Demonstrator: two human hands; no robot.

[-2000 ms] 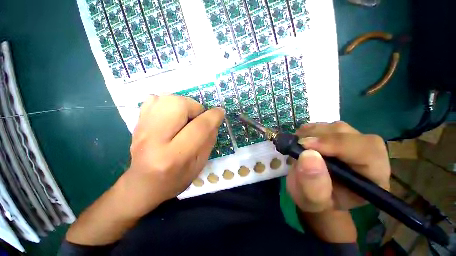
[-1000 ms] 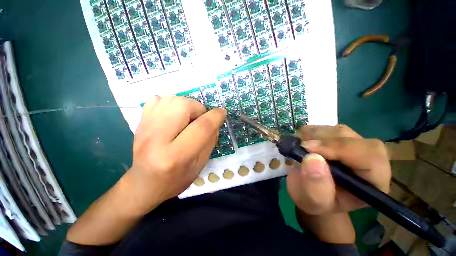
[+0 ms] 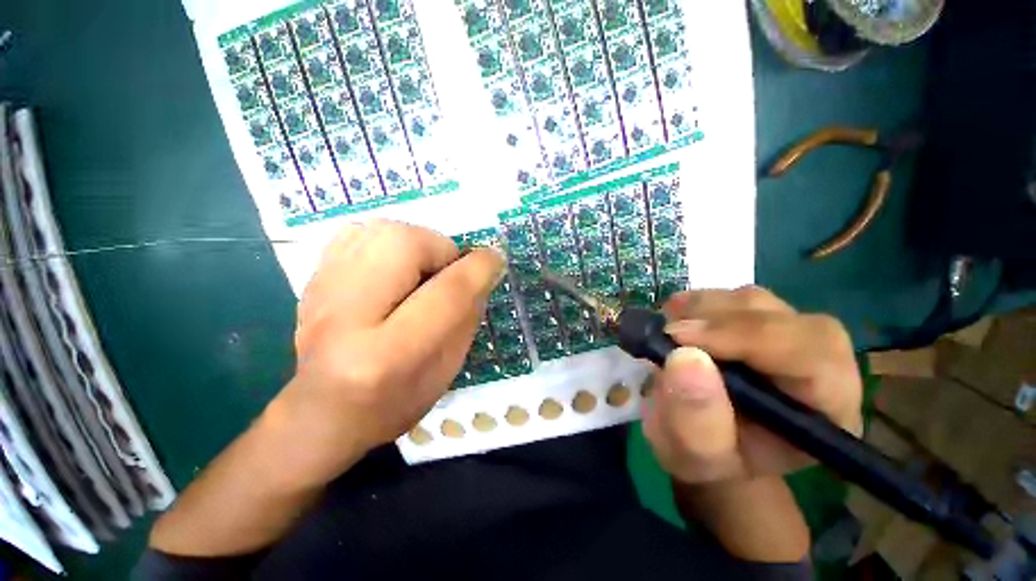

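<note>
A white tray with a row of tan holes along its near edge carries green circuit board panels. My left hand is over the near-left panel, its fingertips pinched on thin solder wire that runs in from the left edge. The wire's end at the fingertips is too small to make out. My right hand grips the black handle of a soldering iron. Its metal tip is just right of my left fingertips, over the panels; contact cannot be told.
Pliers with orange-brown handles lie open at the right. A round container with yellow beside it is at the upper right. Stacked trays stand at the left. A black box and cable are at the right, with cardboard boxes below.
The tray and panels appear slightly lower in view, and more of the round container shows. The right hand and iron have shifted slightly left. Both hands keep their holds.
</note>
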